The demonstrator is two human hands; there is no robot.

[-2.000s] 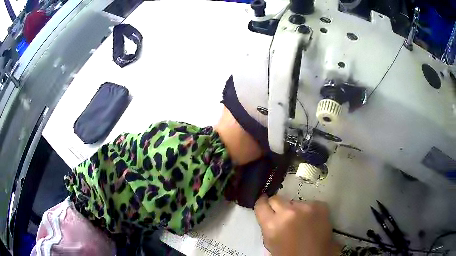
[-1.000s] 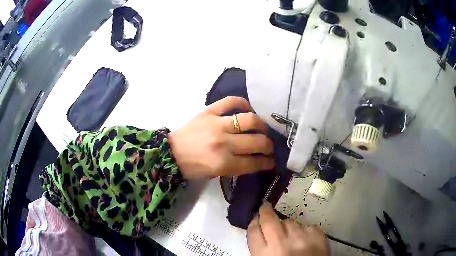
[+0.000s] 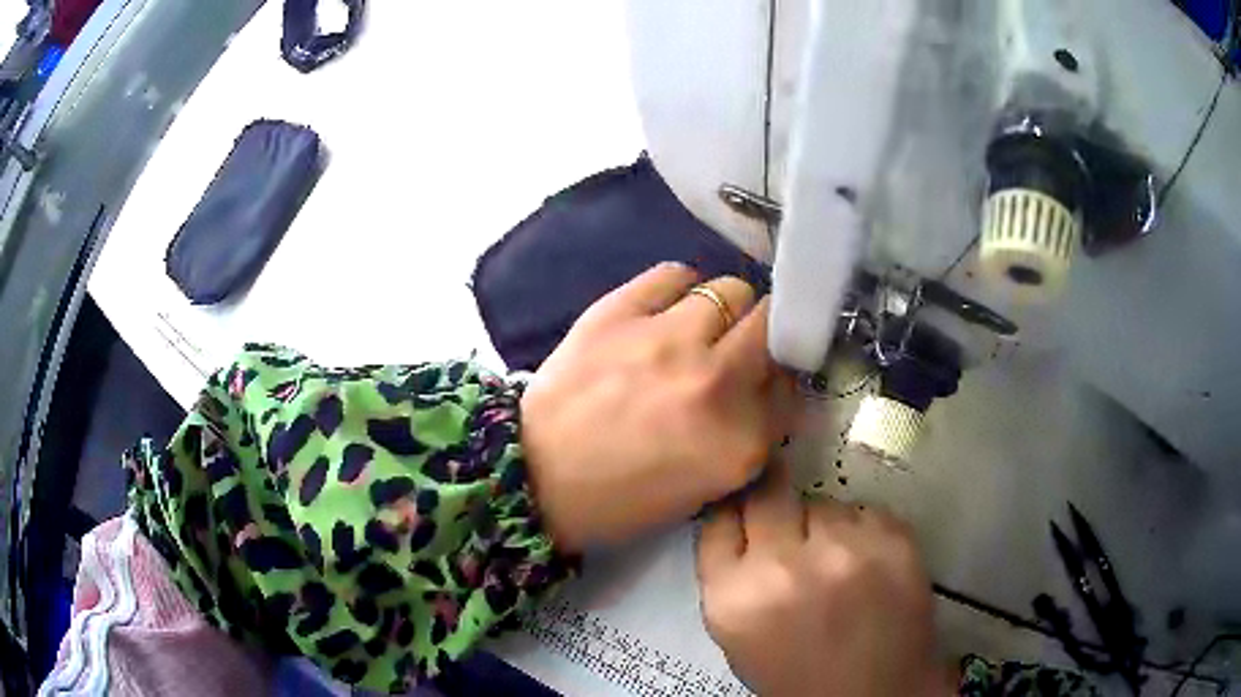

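Observation:
The dark pouch being sewn lies on the white table and runs under the sewing machine head. My left hand, with a ring, holds its near part beside the needle area, fingers bent over it. My right hand is just below, fingertips touching near my left fingers. Both hands cover the near edge of the pouch; the zipper does not show. What the right fingertips pinch is hidden. The presser foot area is partly hidden behind the head.
A dark pouch panel lies at the left, with a looped black strip beyond it. Cream tension knobs are on the machine. Dark thread snips lie at lower right. A printed ruler scale runs along the near edge.
The pouch has turned and spreads further left on the table. My left hand has moved right, closer to my right hand, and the zipper is now covered. The view has moved closer to the machine.

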